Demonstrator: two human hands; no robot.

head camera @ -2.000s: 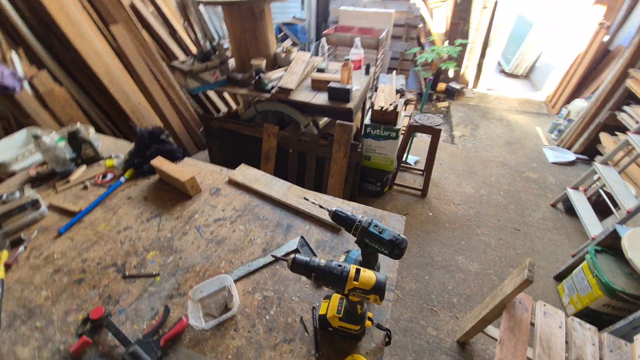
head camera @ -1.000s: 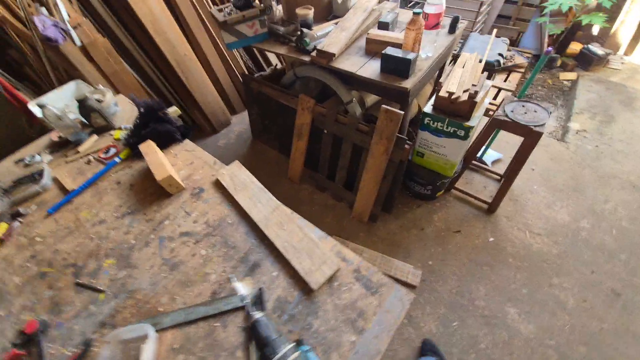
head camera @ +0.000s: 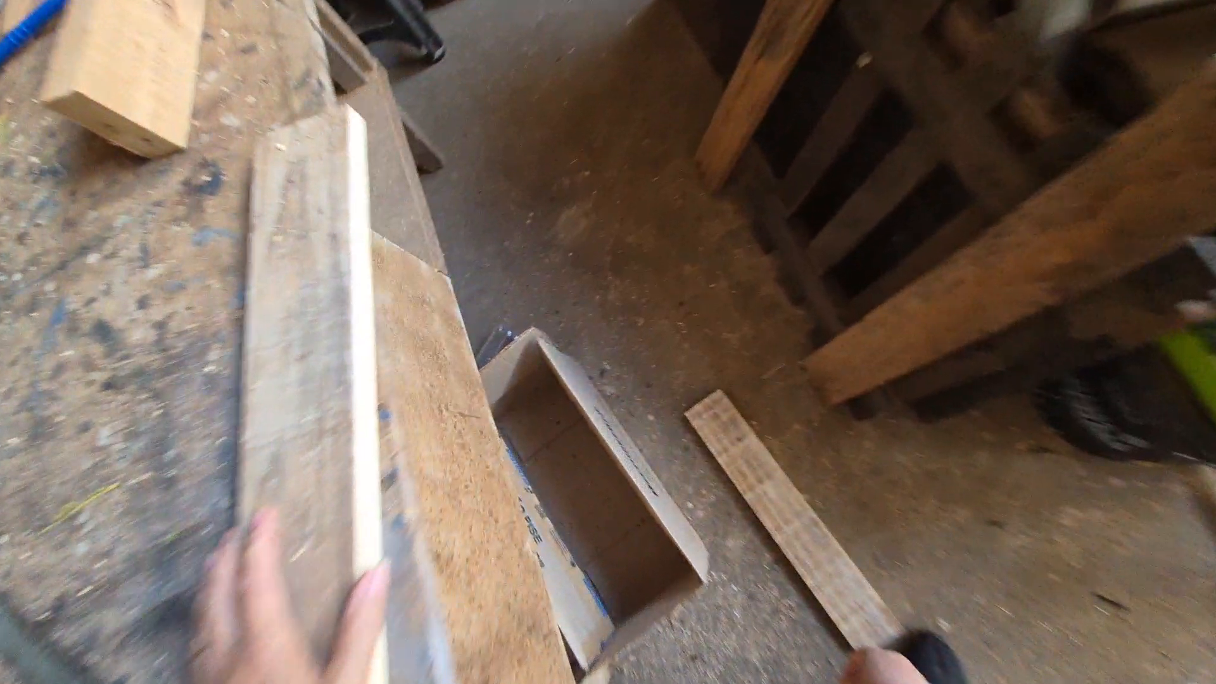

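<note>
My left hand (head camera: 285, 608) grips a weathered wooden plank (head camera: 304, 285) near the bottom left, fingers over its left side and thumb against its pale right edge. The plank runs lengthwise along the edge of a paint-stained wooden workbench (head camera: 123, 304); whether it is slightly raised cannot be told. A short, thick wood block (head camera: 138, 57) lies on the bench beyond its left side. My right hand is not in view. A rounded patch of skin beside a dark shoe tip shows at the bottom edge; which body part it is cannot be told.
An open cardboard box (head camera: 598, 475) stands on the floor beside the bench. A loose board (head camera: 788, 513) lies on the concrete to its right. Upright and slanting timbers (head camera: 1026, 237) lean at the upper right. Part of a blue rod (head camera: 28, 28) shows at the top left.
My left hand has come into view and taken hold of the plank, which lay untouched on the bench one second ago. The view has swung down closer to the bench edge.
</note>
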